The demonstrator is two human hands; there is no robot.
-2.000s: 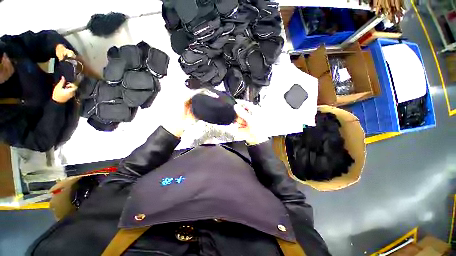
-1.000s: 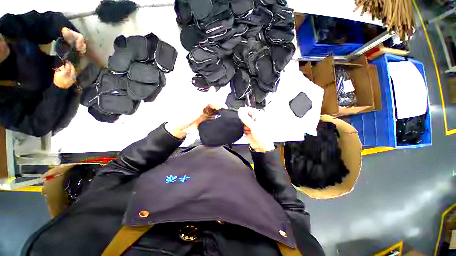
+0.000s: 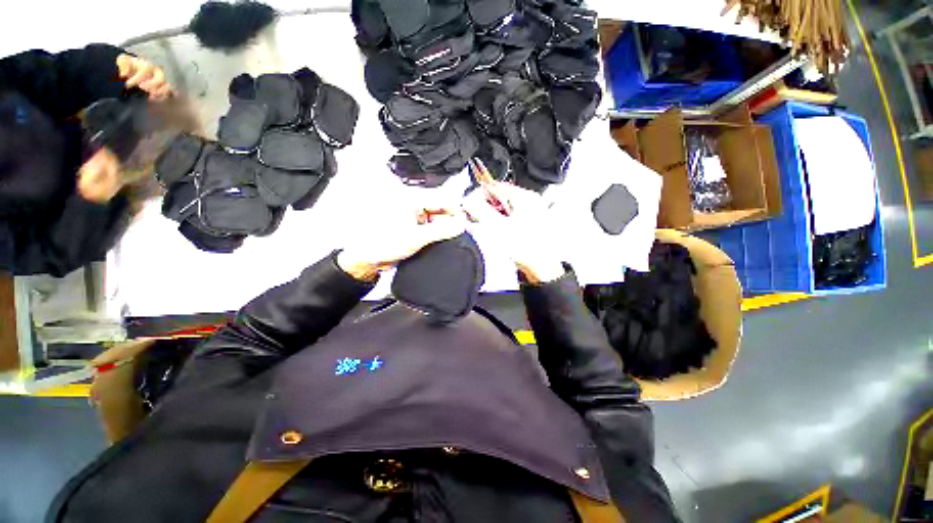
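A small black rounded zip pouch hangs from my left hand over the near table edge. The left fingers grip its upper edge. My right hand is just right of the pouch and holds small red-handled snips, whose tips point up and away. The hands look bleached against the white table, so the exact finger contact is hard to see. A large pile of black pouches with pale edge lines lies directly ahead. One flat dark rounded piece lies at right on a white sheet.
A smaller pouch pile lies at left beside a coworker's blurred hands. A dark fuzzy clump is behind. Below the table at right stands a carton of black pieces, near an open carton and a blue crate.
The pouch has turned and hangs lower from my left hand alone. My right hand has let go of it, and the red snips now show there. The coworker's hands have moved apart.
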